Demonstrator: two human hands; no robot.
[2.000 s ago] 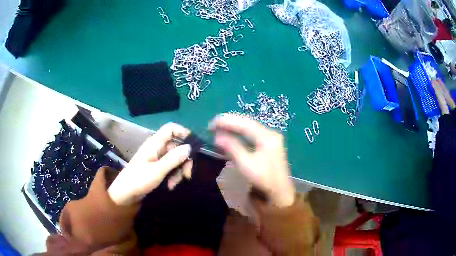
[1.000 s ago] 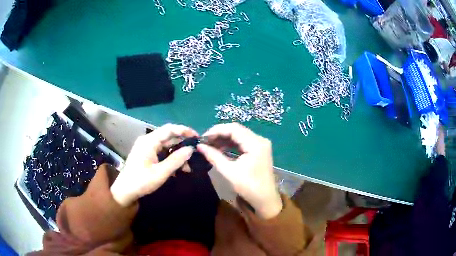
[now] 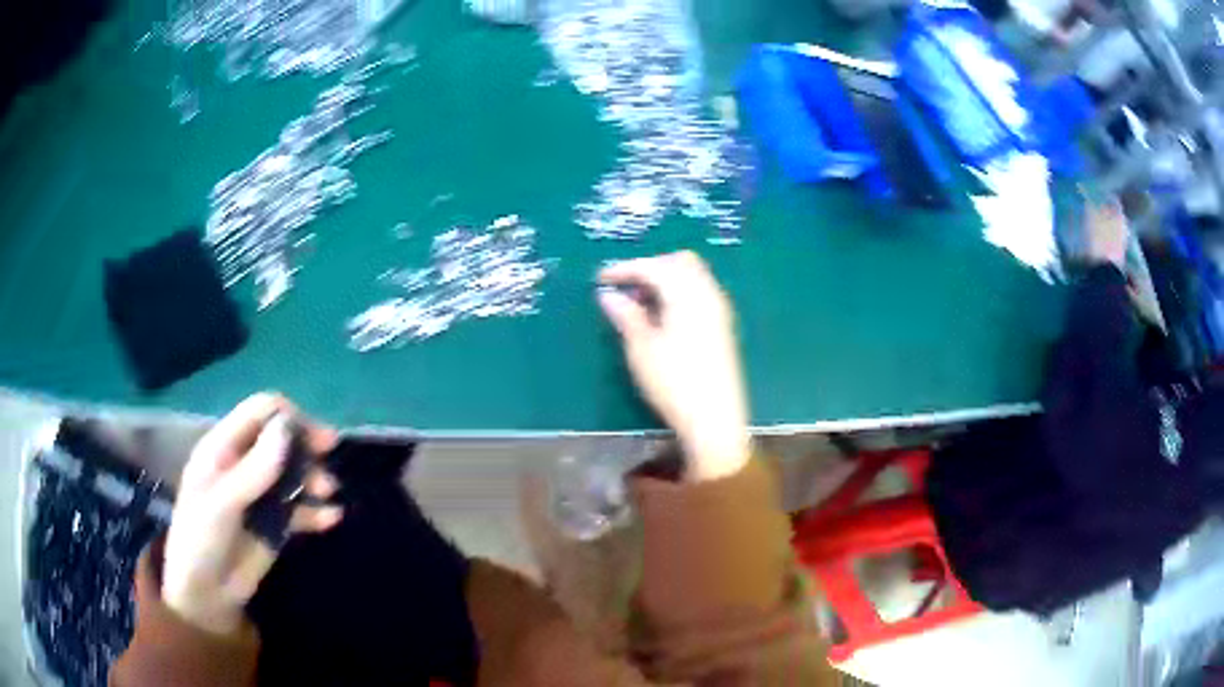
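The picture is blurred. My left hand [image 3: 228, 503] is at the lower left, below the table edge, with its fingers closed around a black strap piece [image 3: 278, 499], mostly hidden. My right hand [image 3: 685, 356] is over the green table, below the right-hand pile of silver wire hooks [image 3: 665, 175]. Its thumb and forefinger are bent together; a small dark spot shows between them, and I cannot tell if they hold anything. A pile of small silver fittings [image 3: 463, 282] lies left of it. Another hook pile [image 3: 289, 188] is beside the black strap stack [image 3: 175, 309].
A bin of finished straps [image 3: 81, 577] is at the lower left. A blue tray [image 3: 805, 114] and a blue basket [image 3: 940, 67] with white pieces [image 3: 1020, 215] are at the upper right. Another person's dark sleeve [image 3: 1094, 349] is at the right, near a red stool [image 3: 859, 570].
The view has swung right. My hands, together before, are now apart; my right hand has moved out over the table. The two loose hooks seen before no longer show.
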